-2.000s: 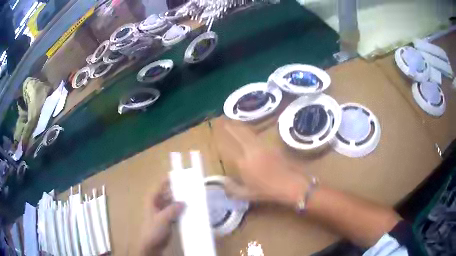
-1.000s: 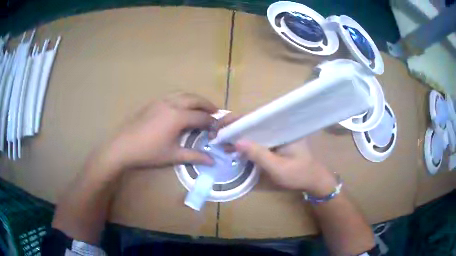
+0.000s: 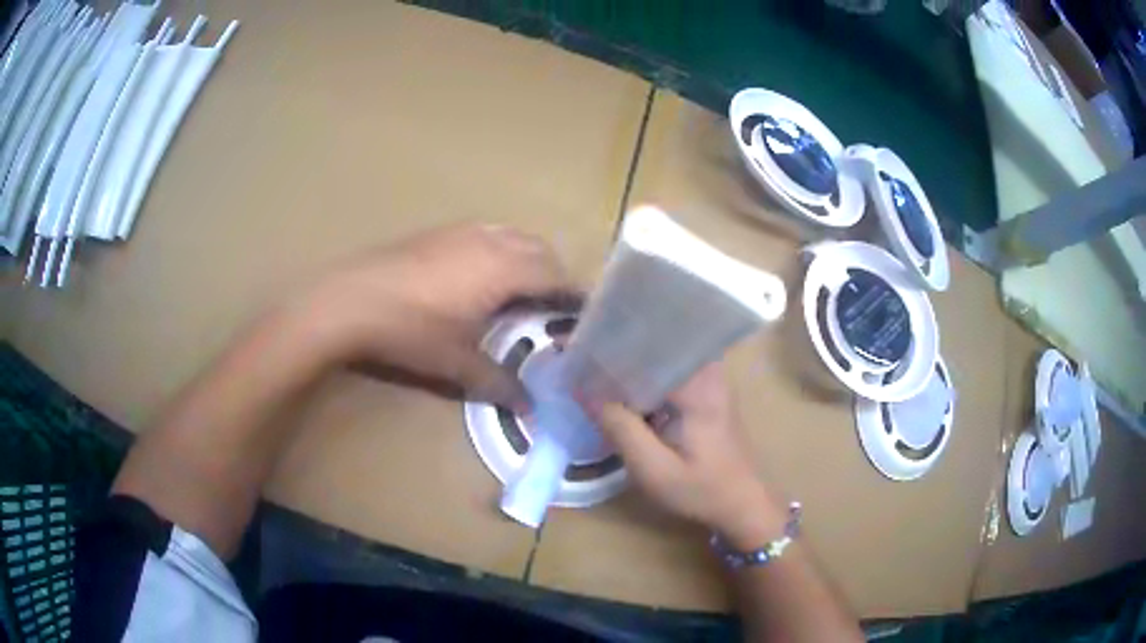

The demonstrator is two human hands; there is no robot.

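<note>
A round slotted white base [image 3: 494,427] lies on the tan cardboard in front of me, with a pale side tab [image 3: 534,482] sticking out toward me. A white arm [image 3: 672,302] stands slanting over the base, its lower end at the base's centre and its upper end toward the right. My right hand [image 3: 685,452] grips the arm's lower part. My left hand [image 3: 459,308], slightly blurred, is at the base's left rim with its thumb near the centre; its fingertips are partly hidden. The arm's prongs are not visible.
White arms [image 3: 120,126] lie side by side at the upper left, prongs showing. Dark-centred discs [image 3: 873,319] and a pale-centred disc [image 3: 907,433] lie at the right. More pale discs [image 3: 1059,399] are farther right. A metal upright [image 3: 1068,220] and green crate [image 3: 38,540] flank the bench.
The arm, first held upright away from the base, came onto its centre and now stands steeper. My left hand let go of the arm and moved to the base. The camera view also shifted.
</note>
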